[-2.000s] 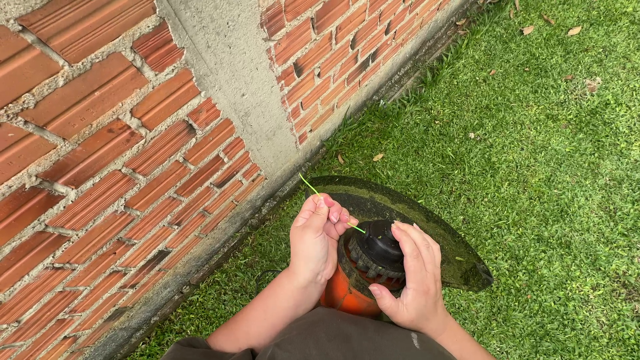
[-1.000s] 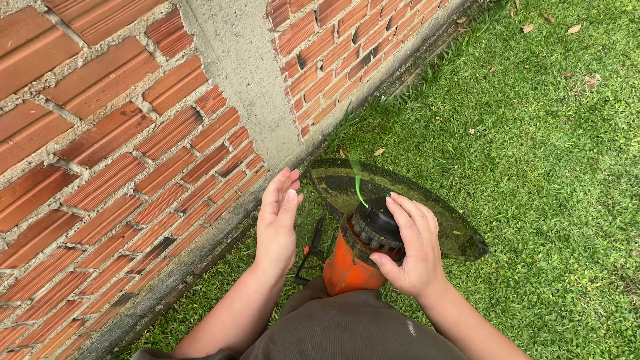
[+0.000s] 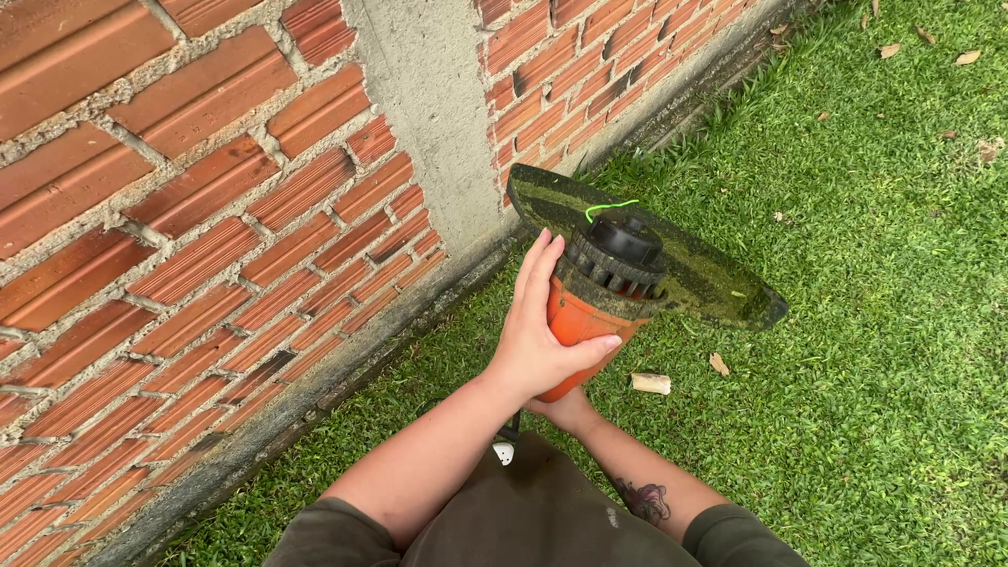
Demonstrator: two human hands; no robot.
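An orange electric string trimmer (image 3: 587, 319) is held head up in front of my body. My left hand (image 3: 543, 331) grips the side of its orange housing, thumb across the front. Lower down, my right hand (image 3: 571, 411) is around the underside of the housing, its fingers mostly hidden. On top sits the black spool cap (image 3: 626, 239), and a bright green trimmer line (image 3: 602, 208) sticks out beside it in a curve. The dark guard (image 3: 709, 279), coated with grass clippings, spreads out behind the head.
A hollow-brick wall (image 3: 205, 244) with a concrete pillar (image 3: 441, 118) runs along the left. Grass (image 3: 866, 354) covers the ground to the right, with a pale short piece (image 3: 651, 383) and dry leaves on it. A white plug-like part (image 3: 504, 452) is near my shirt.
My left hand has come onto the orange housing from beside it. My right hand has left the spool cap and moved down under the housing. The trimmer head has tilted.
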